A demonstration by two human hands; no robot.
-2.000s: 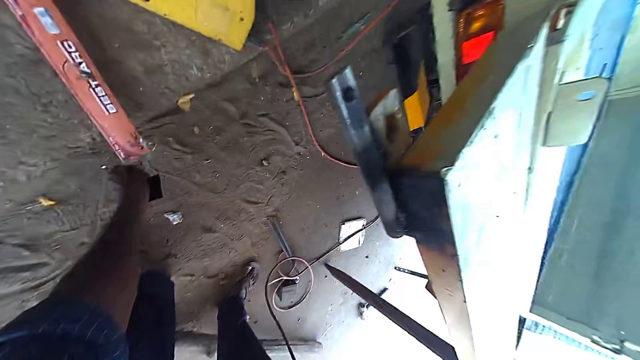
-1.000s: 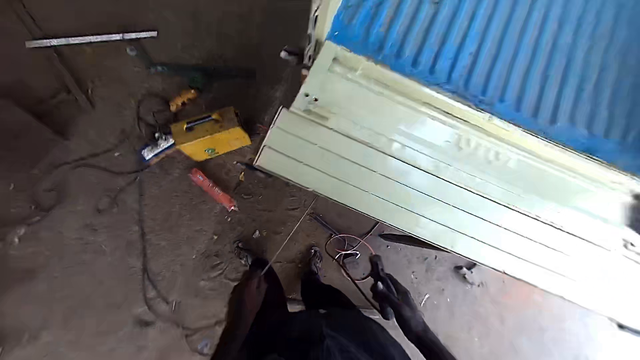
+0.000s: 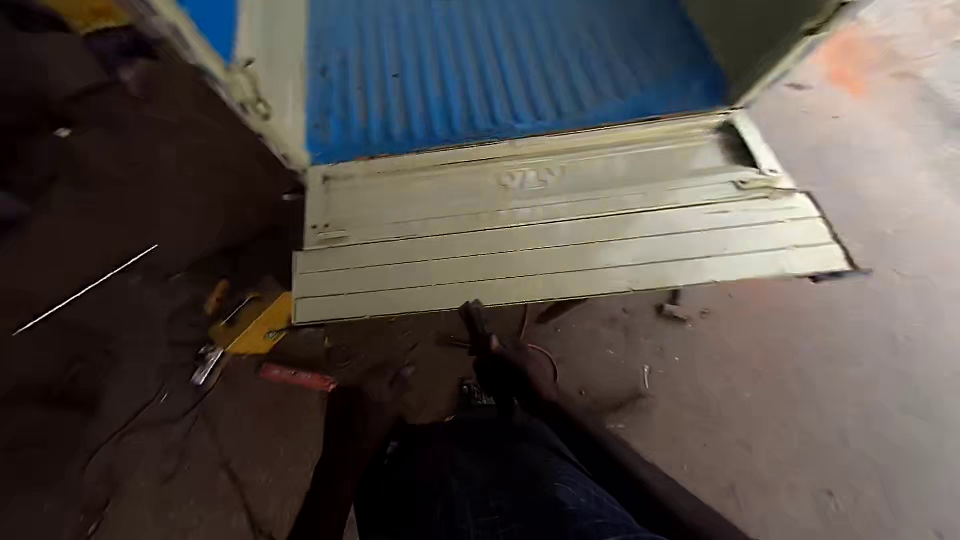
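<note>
My right hand (image 3: 514, 371) is closed around what looks like a welding electrode holder (image 3: 476, 322), its jaws at the lower edge of the pale tailgate panel (image 3: 420, 296). My left hand (image 3: 367, 397) is dark and blurred, lower left of the panel; whether a rod is in it cannot be told. A red electrode packet (image 3: 296, 377) lies on the ground just left of it. The lowered panel has long horizontal seams and adjoins a ribbed blue truck bed (image 3: 480, 82). Part of a reddish cable loop (image 3: 553, 360) shows behind my right hand.
On the left floor sit a yellow metal case (image 3: 262, 330), perhaps a welding machine, and dark cables. A thin pale strip (image 3: 86, 289) lies farther left. A hammer-like tool (image 3: 675, 309) is on the ground at right, below the panel. A shoe (image 3: 476, 394) shows beneath my right hand.
The view has swung strongly. My left hand touched the red packet two seconds ago and held a thin rod one second ago. My right hand with the holder is now up by the panel's edge.
</note>
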